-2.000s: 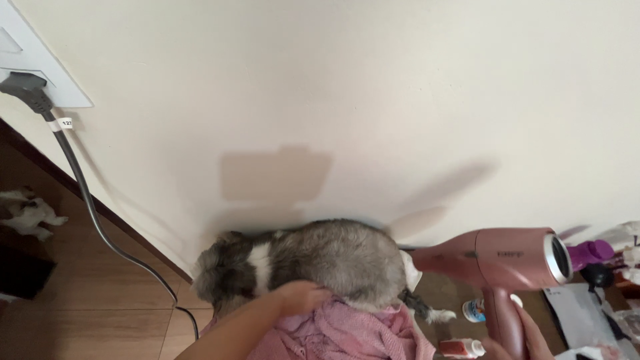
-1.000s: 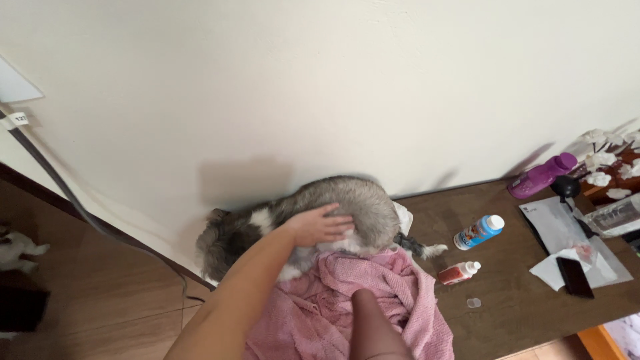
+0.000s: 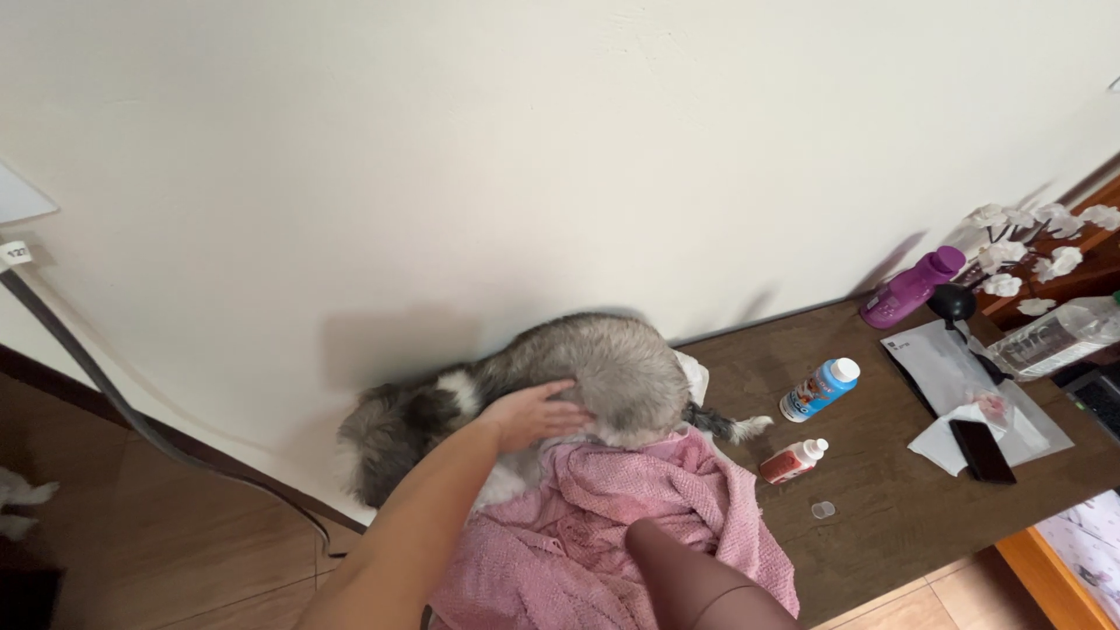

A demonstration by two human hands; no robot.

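Observation:
A small grey and white dog (image 3: 604,367) lies against the wall with its head to the left and its tail to the right. My left hand (image 3: 541,416) rests on its flank with fingers spread. A pink towel (image 3: 647,490) is bunched along the dog's near side. Above the towel is a rose-coloured hair dryer (image 3: 700,577), its nozzle pointing up toward the dog. The dryer's handle lies below the frame, and my right hand is out of sight.
On the dark wooden table (image 3: 866,542) stand a blue bottle (image 3: 818,390), a small red and white bottle (image 3: 794,461) and a purple bottle (image 3: 912,289). A black phone (image 3: 983,451) lies on tissue at the right. A black power cord (image 3: 166,446) hangs at the left.
The hair dryer has gone from the right of the dog to the towel's near side, now pointing up at the dog. My left hand has shifted onto the flank. The view has moved.

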